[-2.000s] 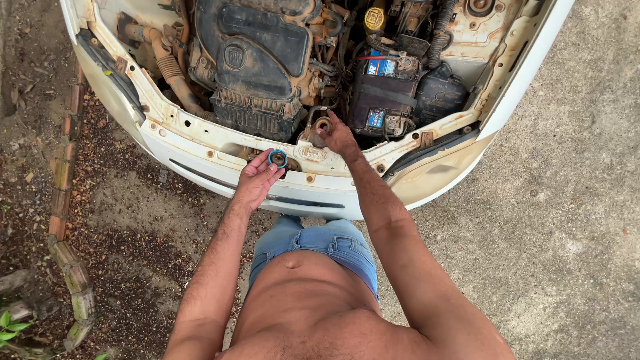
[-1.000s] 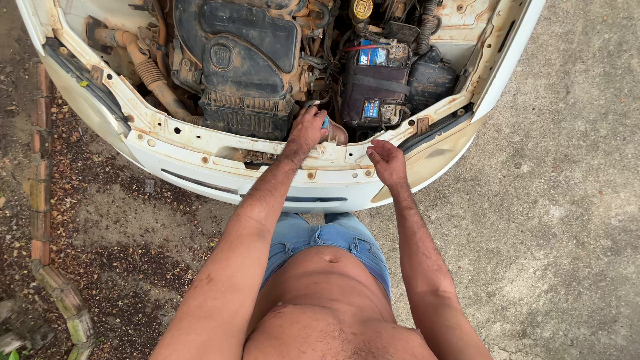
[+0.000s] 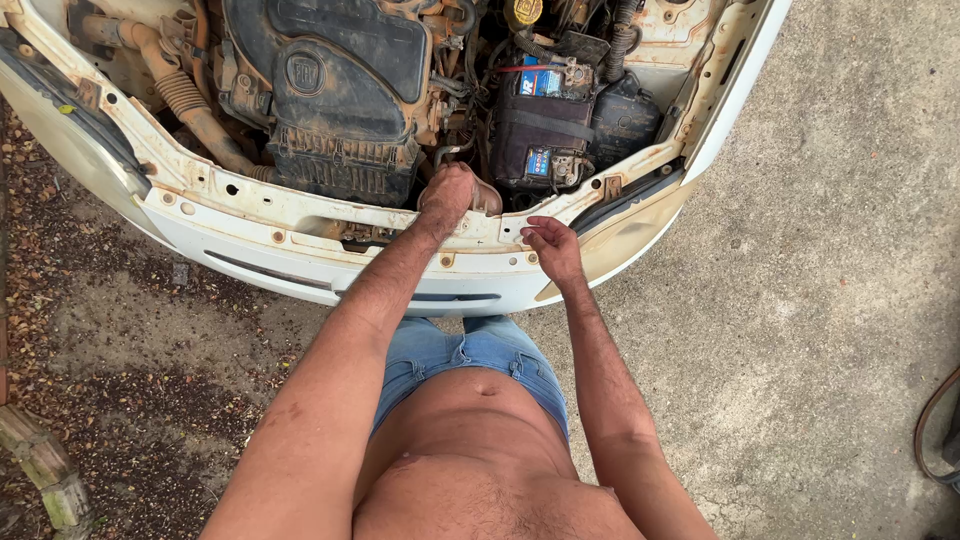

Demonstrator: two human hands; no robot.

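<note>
My left hand (image 3: 448,193) is curled over the top of a reddish-brown coolant reservoir (image 3: 487,199), just behind the front crossmember (image 3: 360,214) of a car's engine bay. The back of the hand hides its fingers and whatever lies under them; the blue cap is out of sight. A bent metal pipe or hose end (image 3: 448,152) shows just beyond the knuckles. To the right, my right hand (image 3: 553,244) hovers over the white crossmember with its fingers loosely bent and apart, holding nothing visible.
A dusty black engine cover with air filter housing (image 3: 341,112) stands left of the reservoir. The strapped car battery (image 3: 544,124) is at its right, with a yellow cap (image 3: 523,11) beyond. A corrugated intake duct (image 3: 184,97) runs at the left. The white bumper (image 3: 300,281) borders my jeans.
My left hand has moved from above the crossmember, where it held a blue ring-shaped cap, onto the reservoir. My right hand has left the reservoir's neck and drawn back to the right.
</note>
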